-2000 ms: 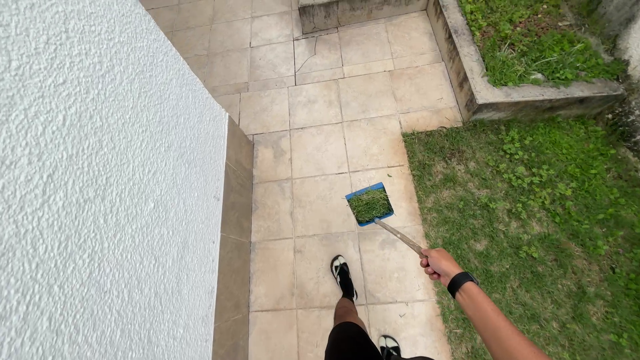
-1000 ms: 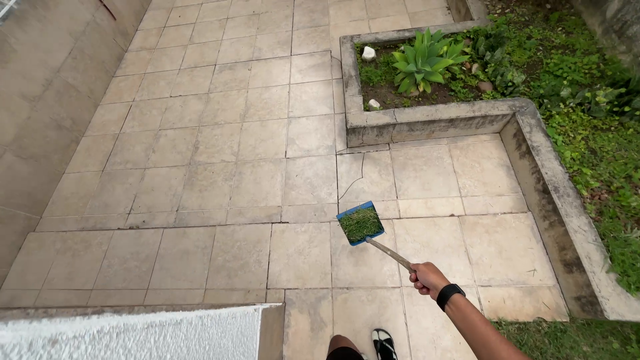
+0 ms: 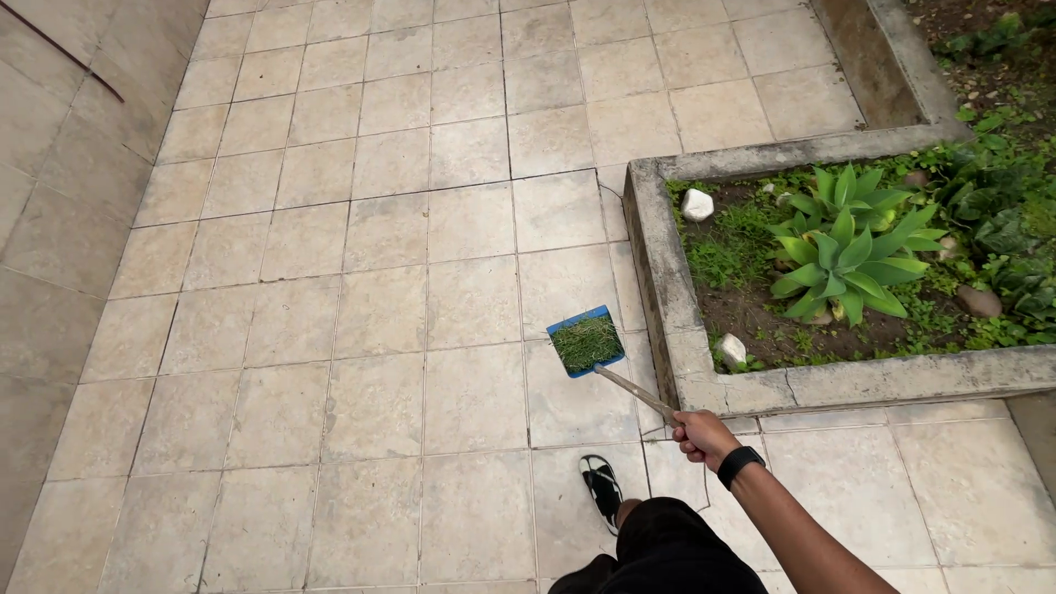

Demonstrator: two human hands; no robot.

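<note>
My right hand is closed around the wooden handle of a blue dustpan, low in the middle right of the view. Grass clippings fill the pan, which is held out in front of me over the tiles. A dark watch band circles my right wrist. My left hand is outside the view.
Beige tiles cover the ground. On the right, a low concrete planter wall encloses green rosette plants, soil and white stones. A tiled wall runs along the left.
The view has moved forward along the tiled path, past the white wall corner and the lawn, to the planter. My right hand has kept hold of the dustpan with the clippings throughout.
</note>
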